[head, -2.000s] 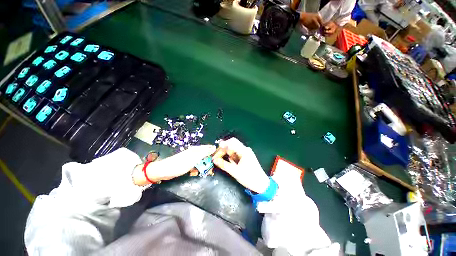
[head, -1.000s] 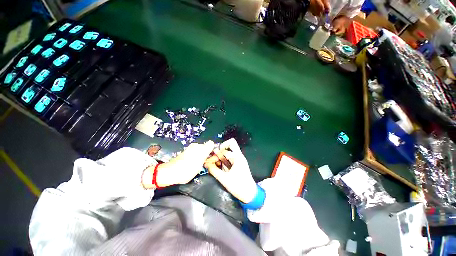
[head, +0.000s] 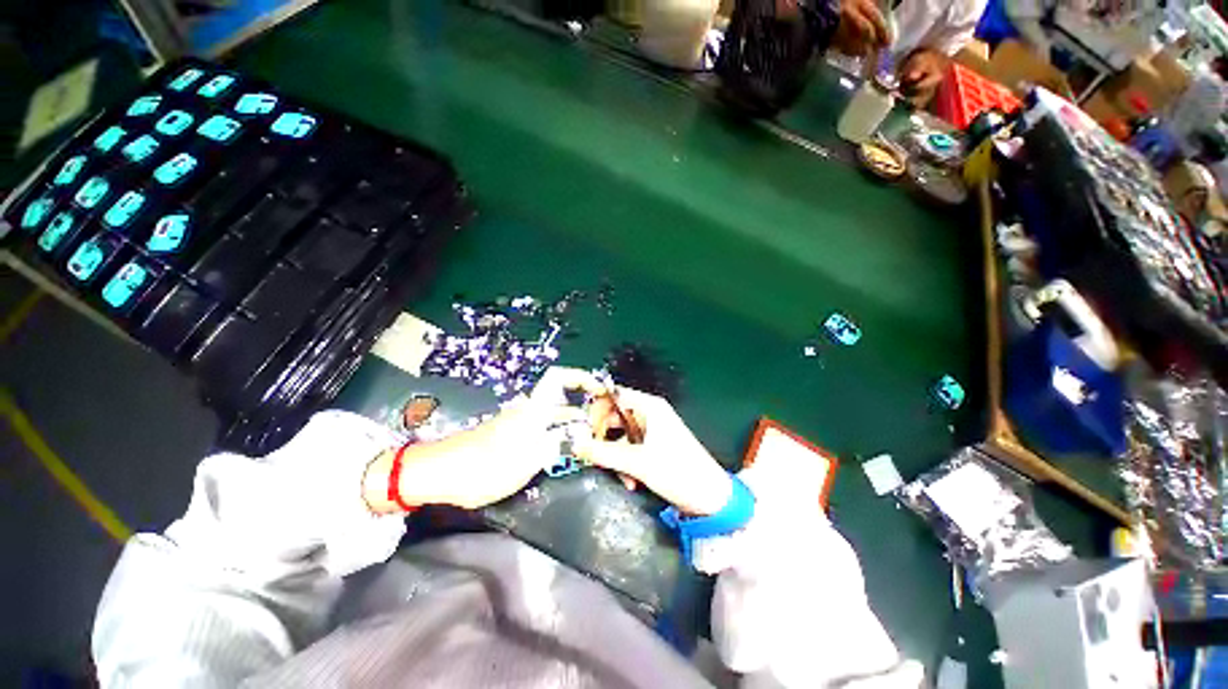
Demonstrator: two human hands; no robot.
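Note:
My left hand [head: 546, 424], with a red bracelet, and my right hand [head: 640, 438], with a blue wrist band, meet at the lower middle. A teal unit [head: 562, 466] shows partly just below my left hand's fingers; the fingers cover the rest. My right fingers are bent together at the left hand's fingertips; what they pinch is too small to tell. A pile of small white-silver pieces [head: 501, 353] lies above my left hand, and dark fine parts [head: 641, 366] lie above my right hand. A black tray [head: 269, 222] at the left holds several teal units.
Two teal units [head: 843, 329] lie right of centre. An orange-red framed square [head: 792, 466], a clear bag [head: 980, 509] and a white box [head: 1077, 619] are at the right. A pale card [head: 405, 345] and brown disc [head: 419, 411] lie near the tray. Another person's hands [head: 920, 74] show at the top.
Both hands stay together; my right fingers have shifted slightly up and right since a second ago. The teal unit, well visible two seconds ago, was mostly covered and now shows partly. The view has shifted slightly.

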